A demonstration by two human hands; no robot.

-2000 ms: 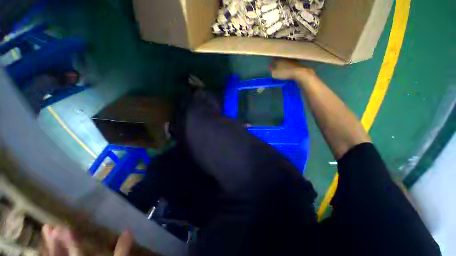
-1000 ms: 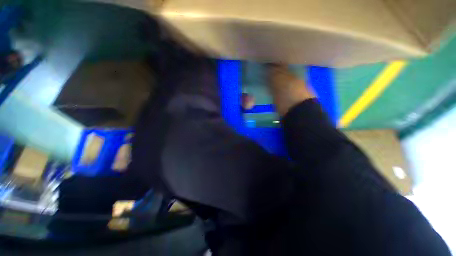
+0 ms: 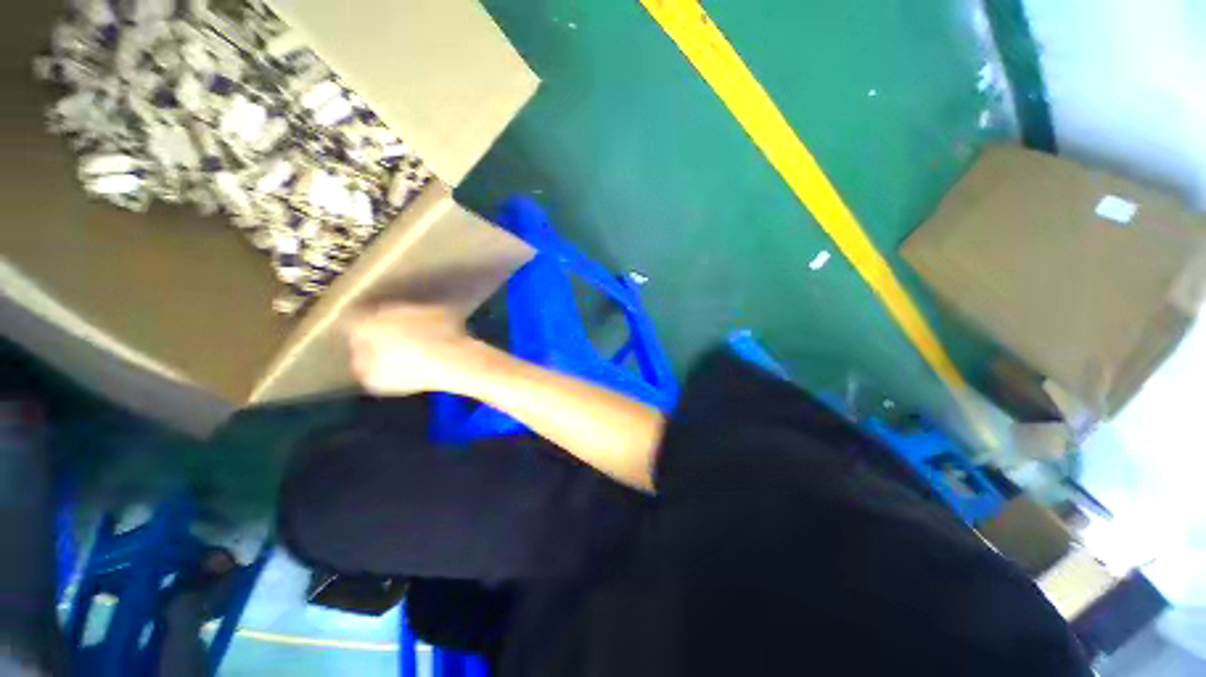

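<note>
An open brown carton (image 3: 384, 307) fills the upper left, tilted in the view. It holds a loose heap of cream-white parts with dark patches (image 3: 245, 126). My right hand (image 3: 403, 348), bare and somewhat blurred, is closed at the carton's near side flap, with the fingertips not clearly seen. The bare forearm runs from it to a black sleeve. My left hand is not in view.
A blue plastic stool (image 3: 562, 331) stands just behind my forearm. Green floor with a yellow line (image 3: 794, 165) lies beyond. A closed brown carton (image 3: 1045, 258) is at the right. More blue stools (image 3: 139, 575) are at the lower left.
The view has swung, so the carton now shows at the left with its contents visible. My right hand has come from the stool area to the carton's flap. My left hand has left the view.
</note>
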